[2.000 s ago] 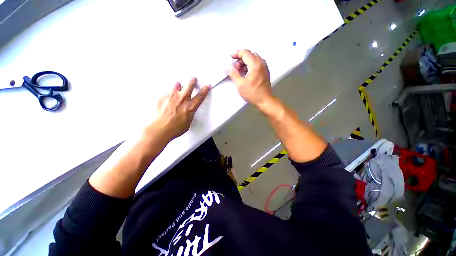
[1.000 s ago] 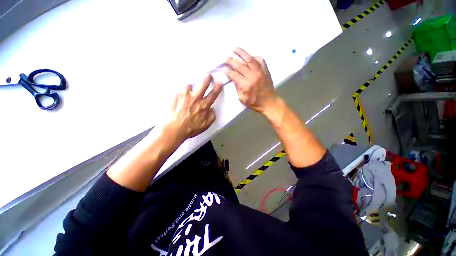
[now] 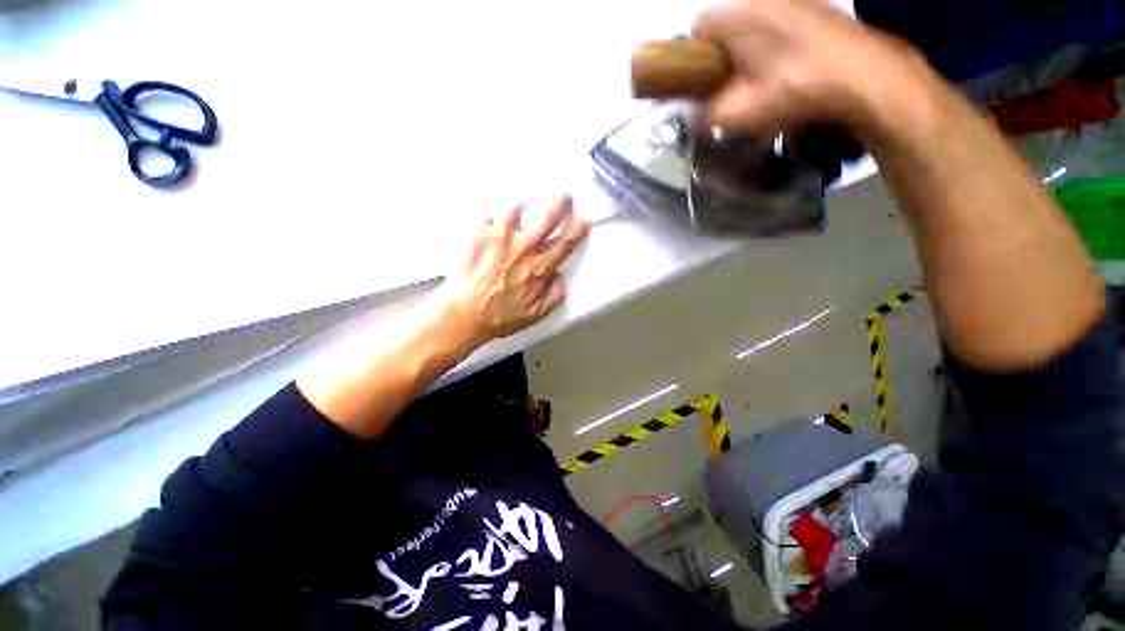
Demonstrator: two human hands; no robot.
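My right hand (image 3: pixel 790 68) is closed around the wooden handle of the steam iron (image 3: pixel 703 173), at the table's right part. The iron's pointed tip faces left, towards my left hand; the iron is slightly blurred. My left hand (image 3: pixel 518 271) lies flat with fingers spread on the white table, just left of the tip. A thin edge line of a white fabric strip (image 3: pixel 607 219) shows between my left fingertips and the iron. The rest of the strip blends into the white table and cannot be made out.
Black-handled shears (image 3: pixel 157 132) lie on the white table (image 3: pixel 309 197) at the upper left. A bin (image 3: pixel 777 542) with grey, white and red fabric stands on the floor at lower right. Dark cloth (image 3: pixel 987 37) is at the upper right. Yellow-black tape marks the floor.
My right hand has left the strip and taken hold of the iron, which is now beside my left hand. My left hand stays on the strip. The view has shifted.
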